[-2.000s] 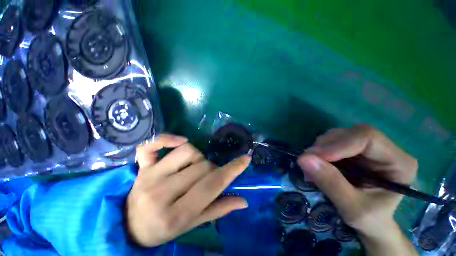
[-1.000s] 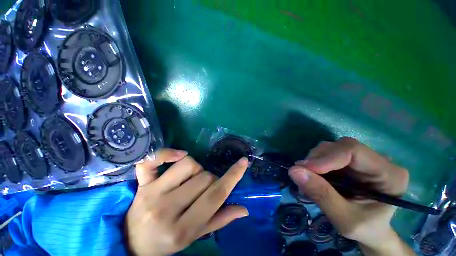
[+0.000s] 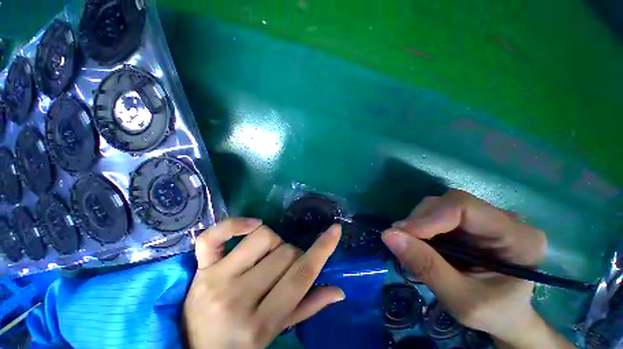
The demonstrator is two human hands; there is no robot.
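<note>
My right hand holds thin dark tweezers, their tip pointing left at the edge of a round black housing. My left hand lies palm down, its index fingertip at that housing's right edge, close to the tweezer tip. Blue film lies below and beside my left thumb; whether the hand grips it is hard to tell. The working clear tray shows its corner above the housing. More black discs sit in it at the lower right. Any tiny piece at the tip is too small to tell.
A stacked clear tray of black discs fills the left side, above my blue left sleeve. Another shiny clear tray is cut off at the right edge. The green bench top spreads behind.
The view has shifted, so the left tray and discs appear lower. My right hand and tweezers have moved slightly left. My left index finger stays by the housing's edge.
</note>
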